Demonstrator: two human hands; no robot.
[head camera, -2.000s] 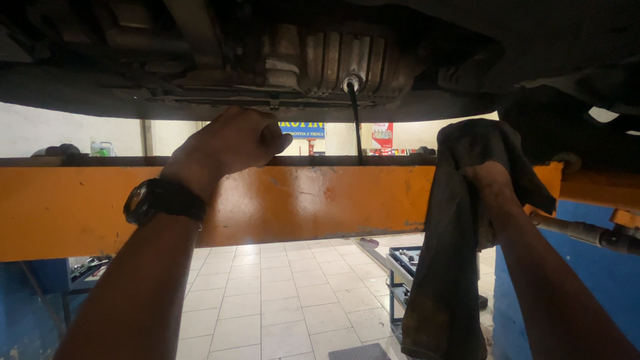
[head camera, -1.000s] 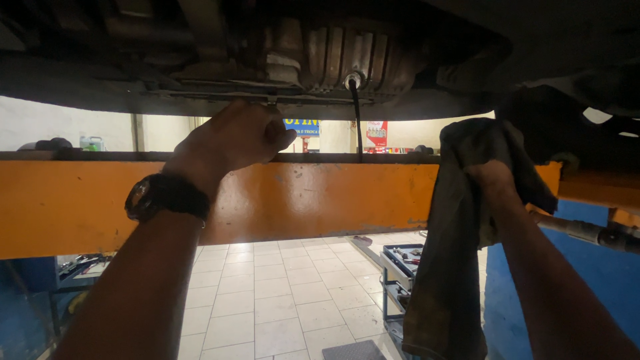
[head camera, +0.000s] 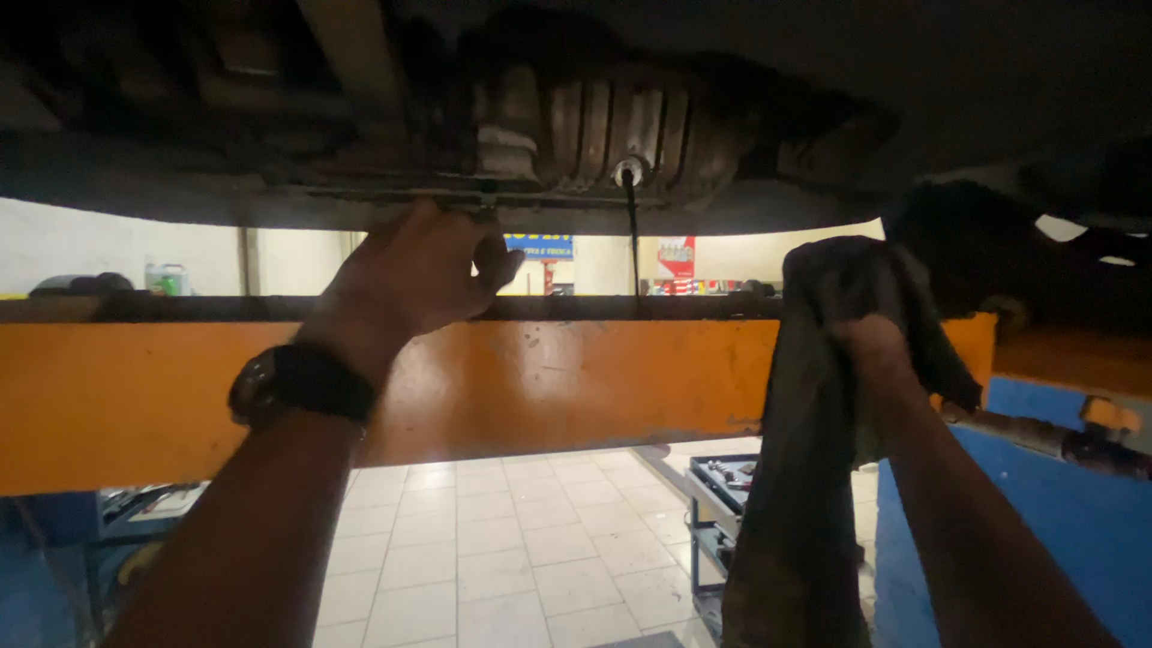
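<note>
My left hand, with a black watch on its wrist, is raised in front of the orange lift beam, just below the car's underside. Its fingers are curled, and whether they hold anything cannot be made out. On the right, my right hand grips a dark cloth that hangs down over the beam's front. Between the hands, dark oil runs in a thin stream from an opening in the ribbed metal pan. The stream passes behind the beam, so its lower end is hidden.
Below the beam, a tool cart with tools on its top tray stands on the tiled floor. Another tool-laden stand is at the lower left. A blue post and a metal rod are at the right.
</note>
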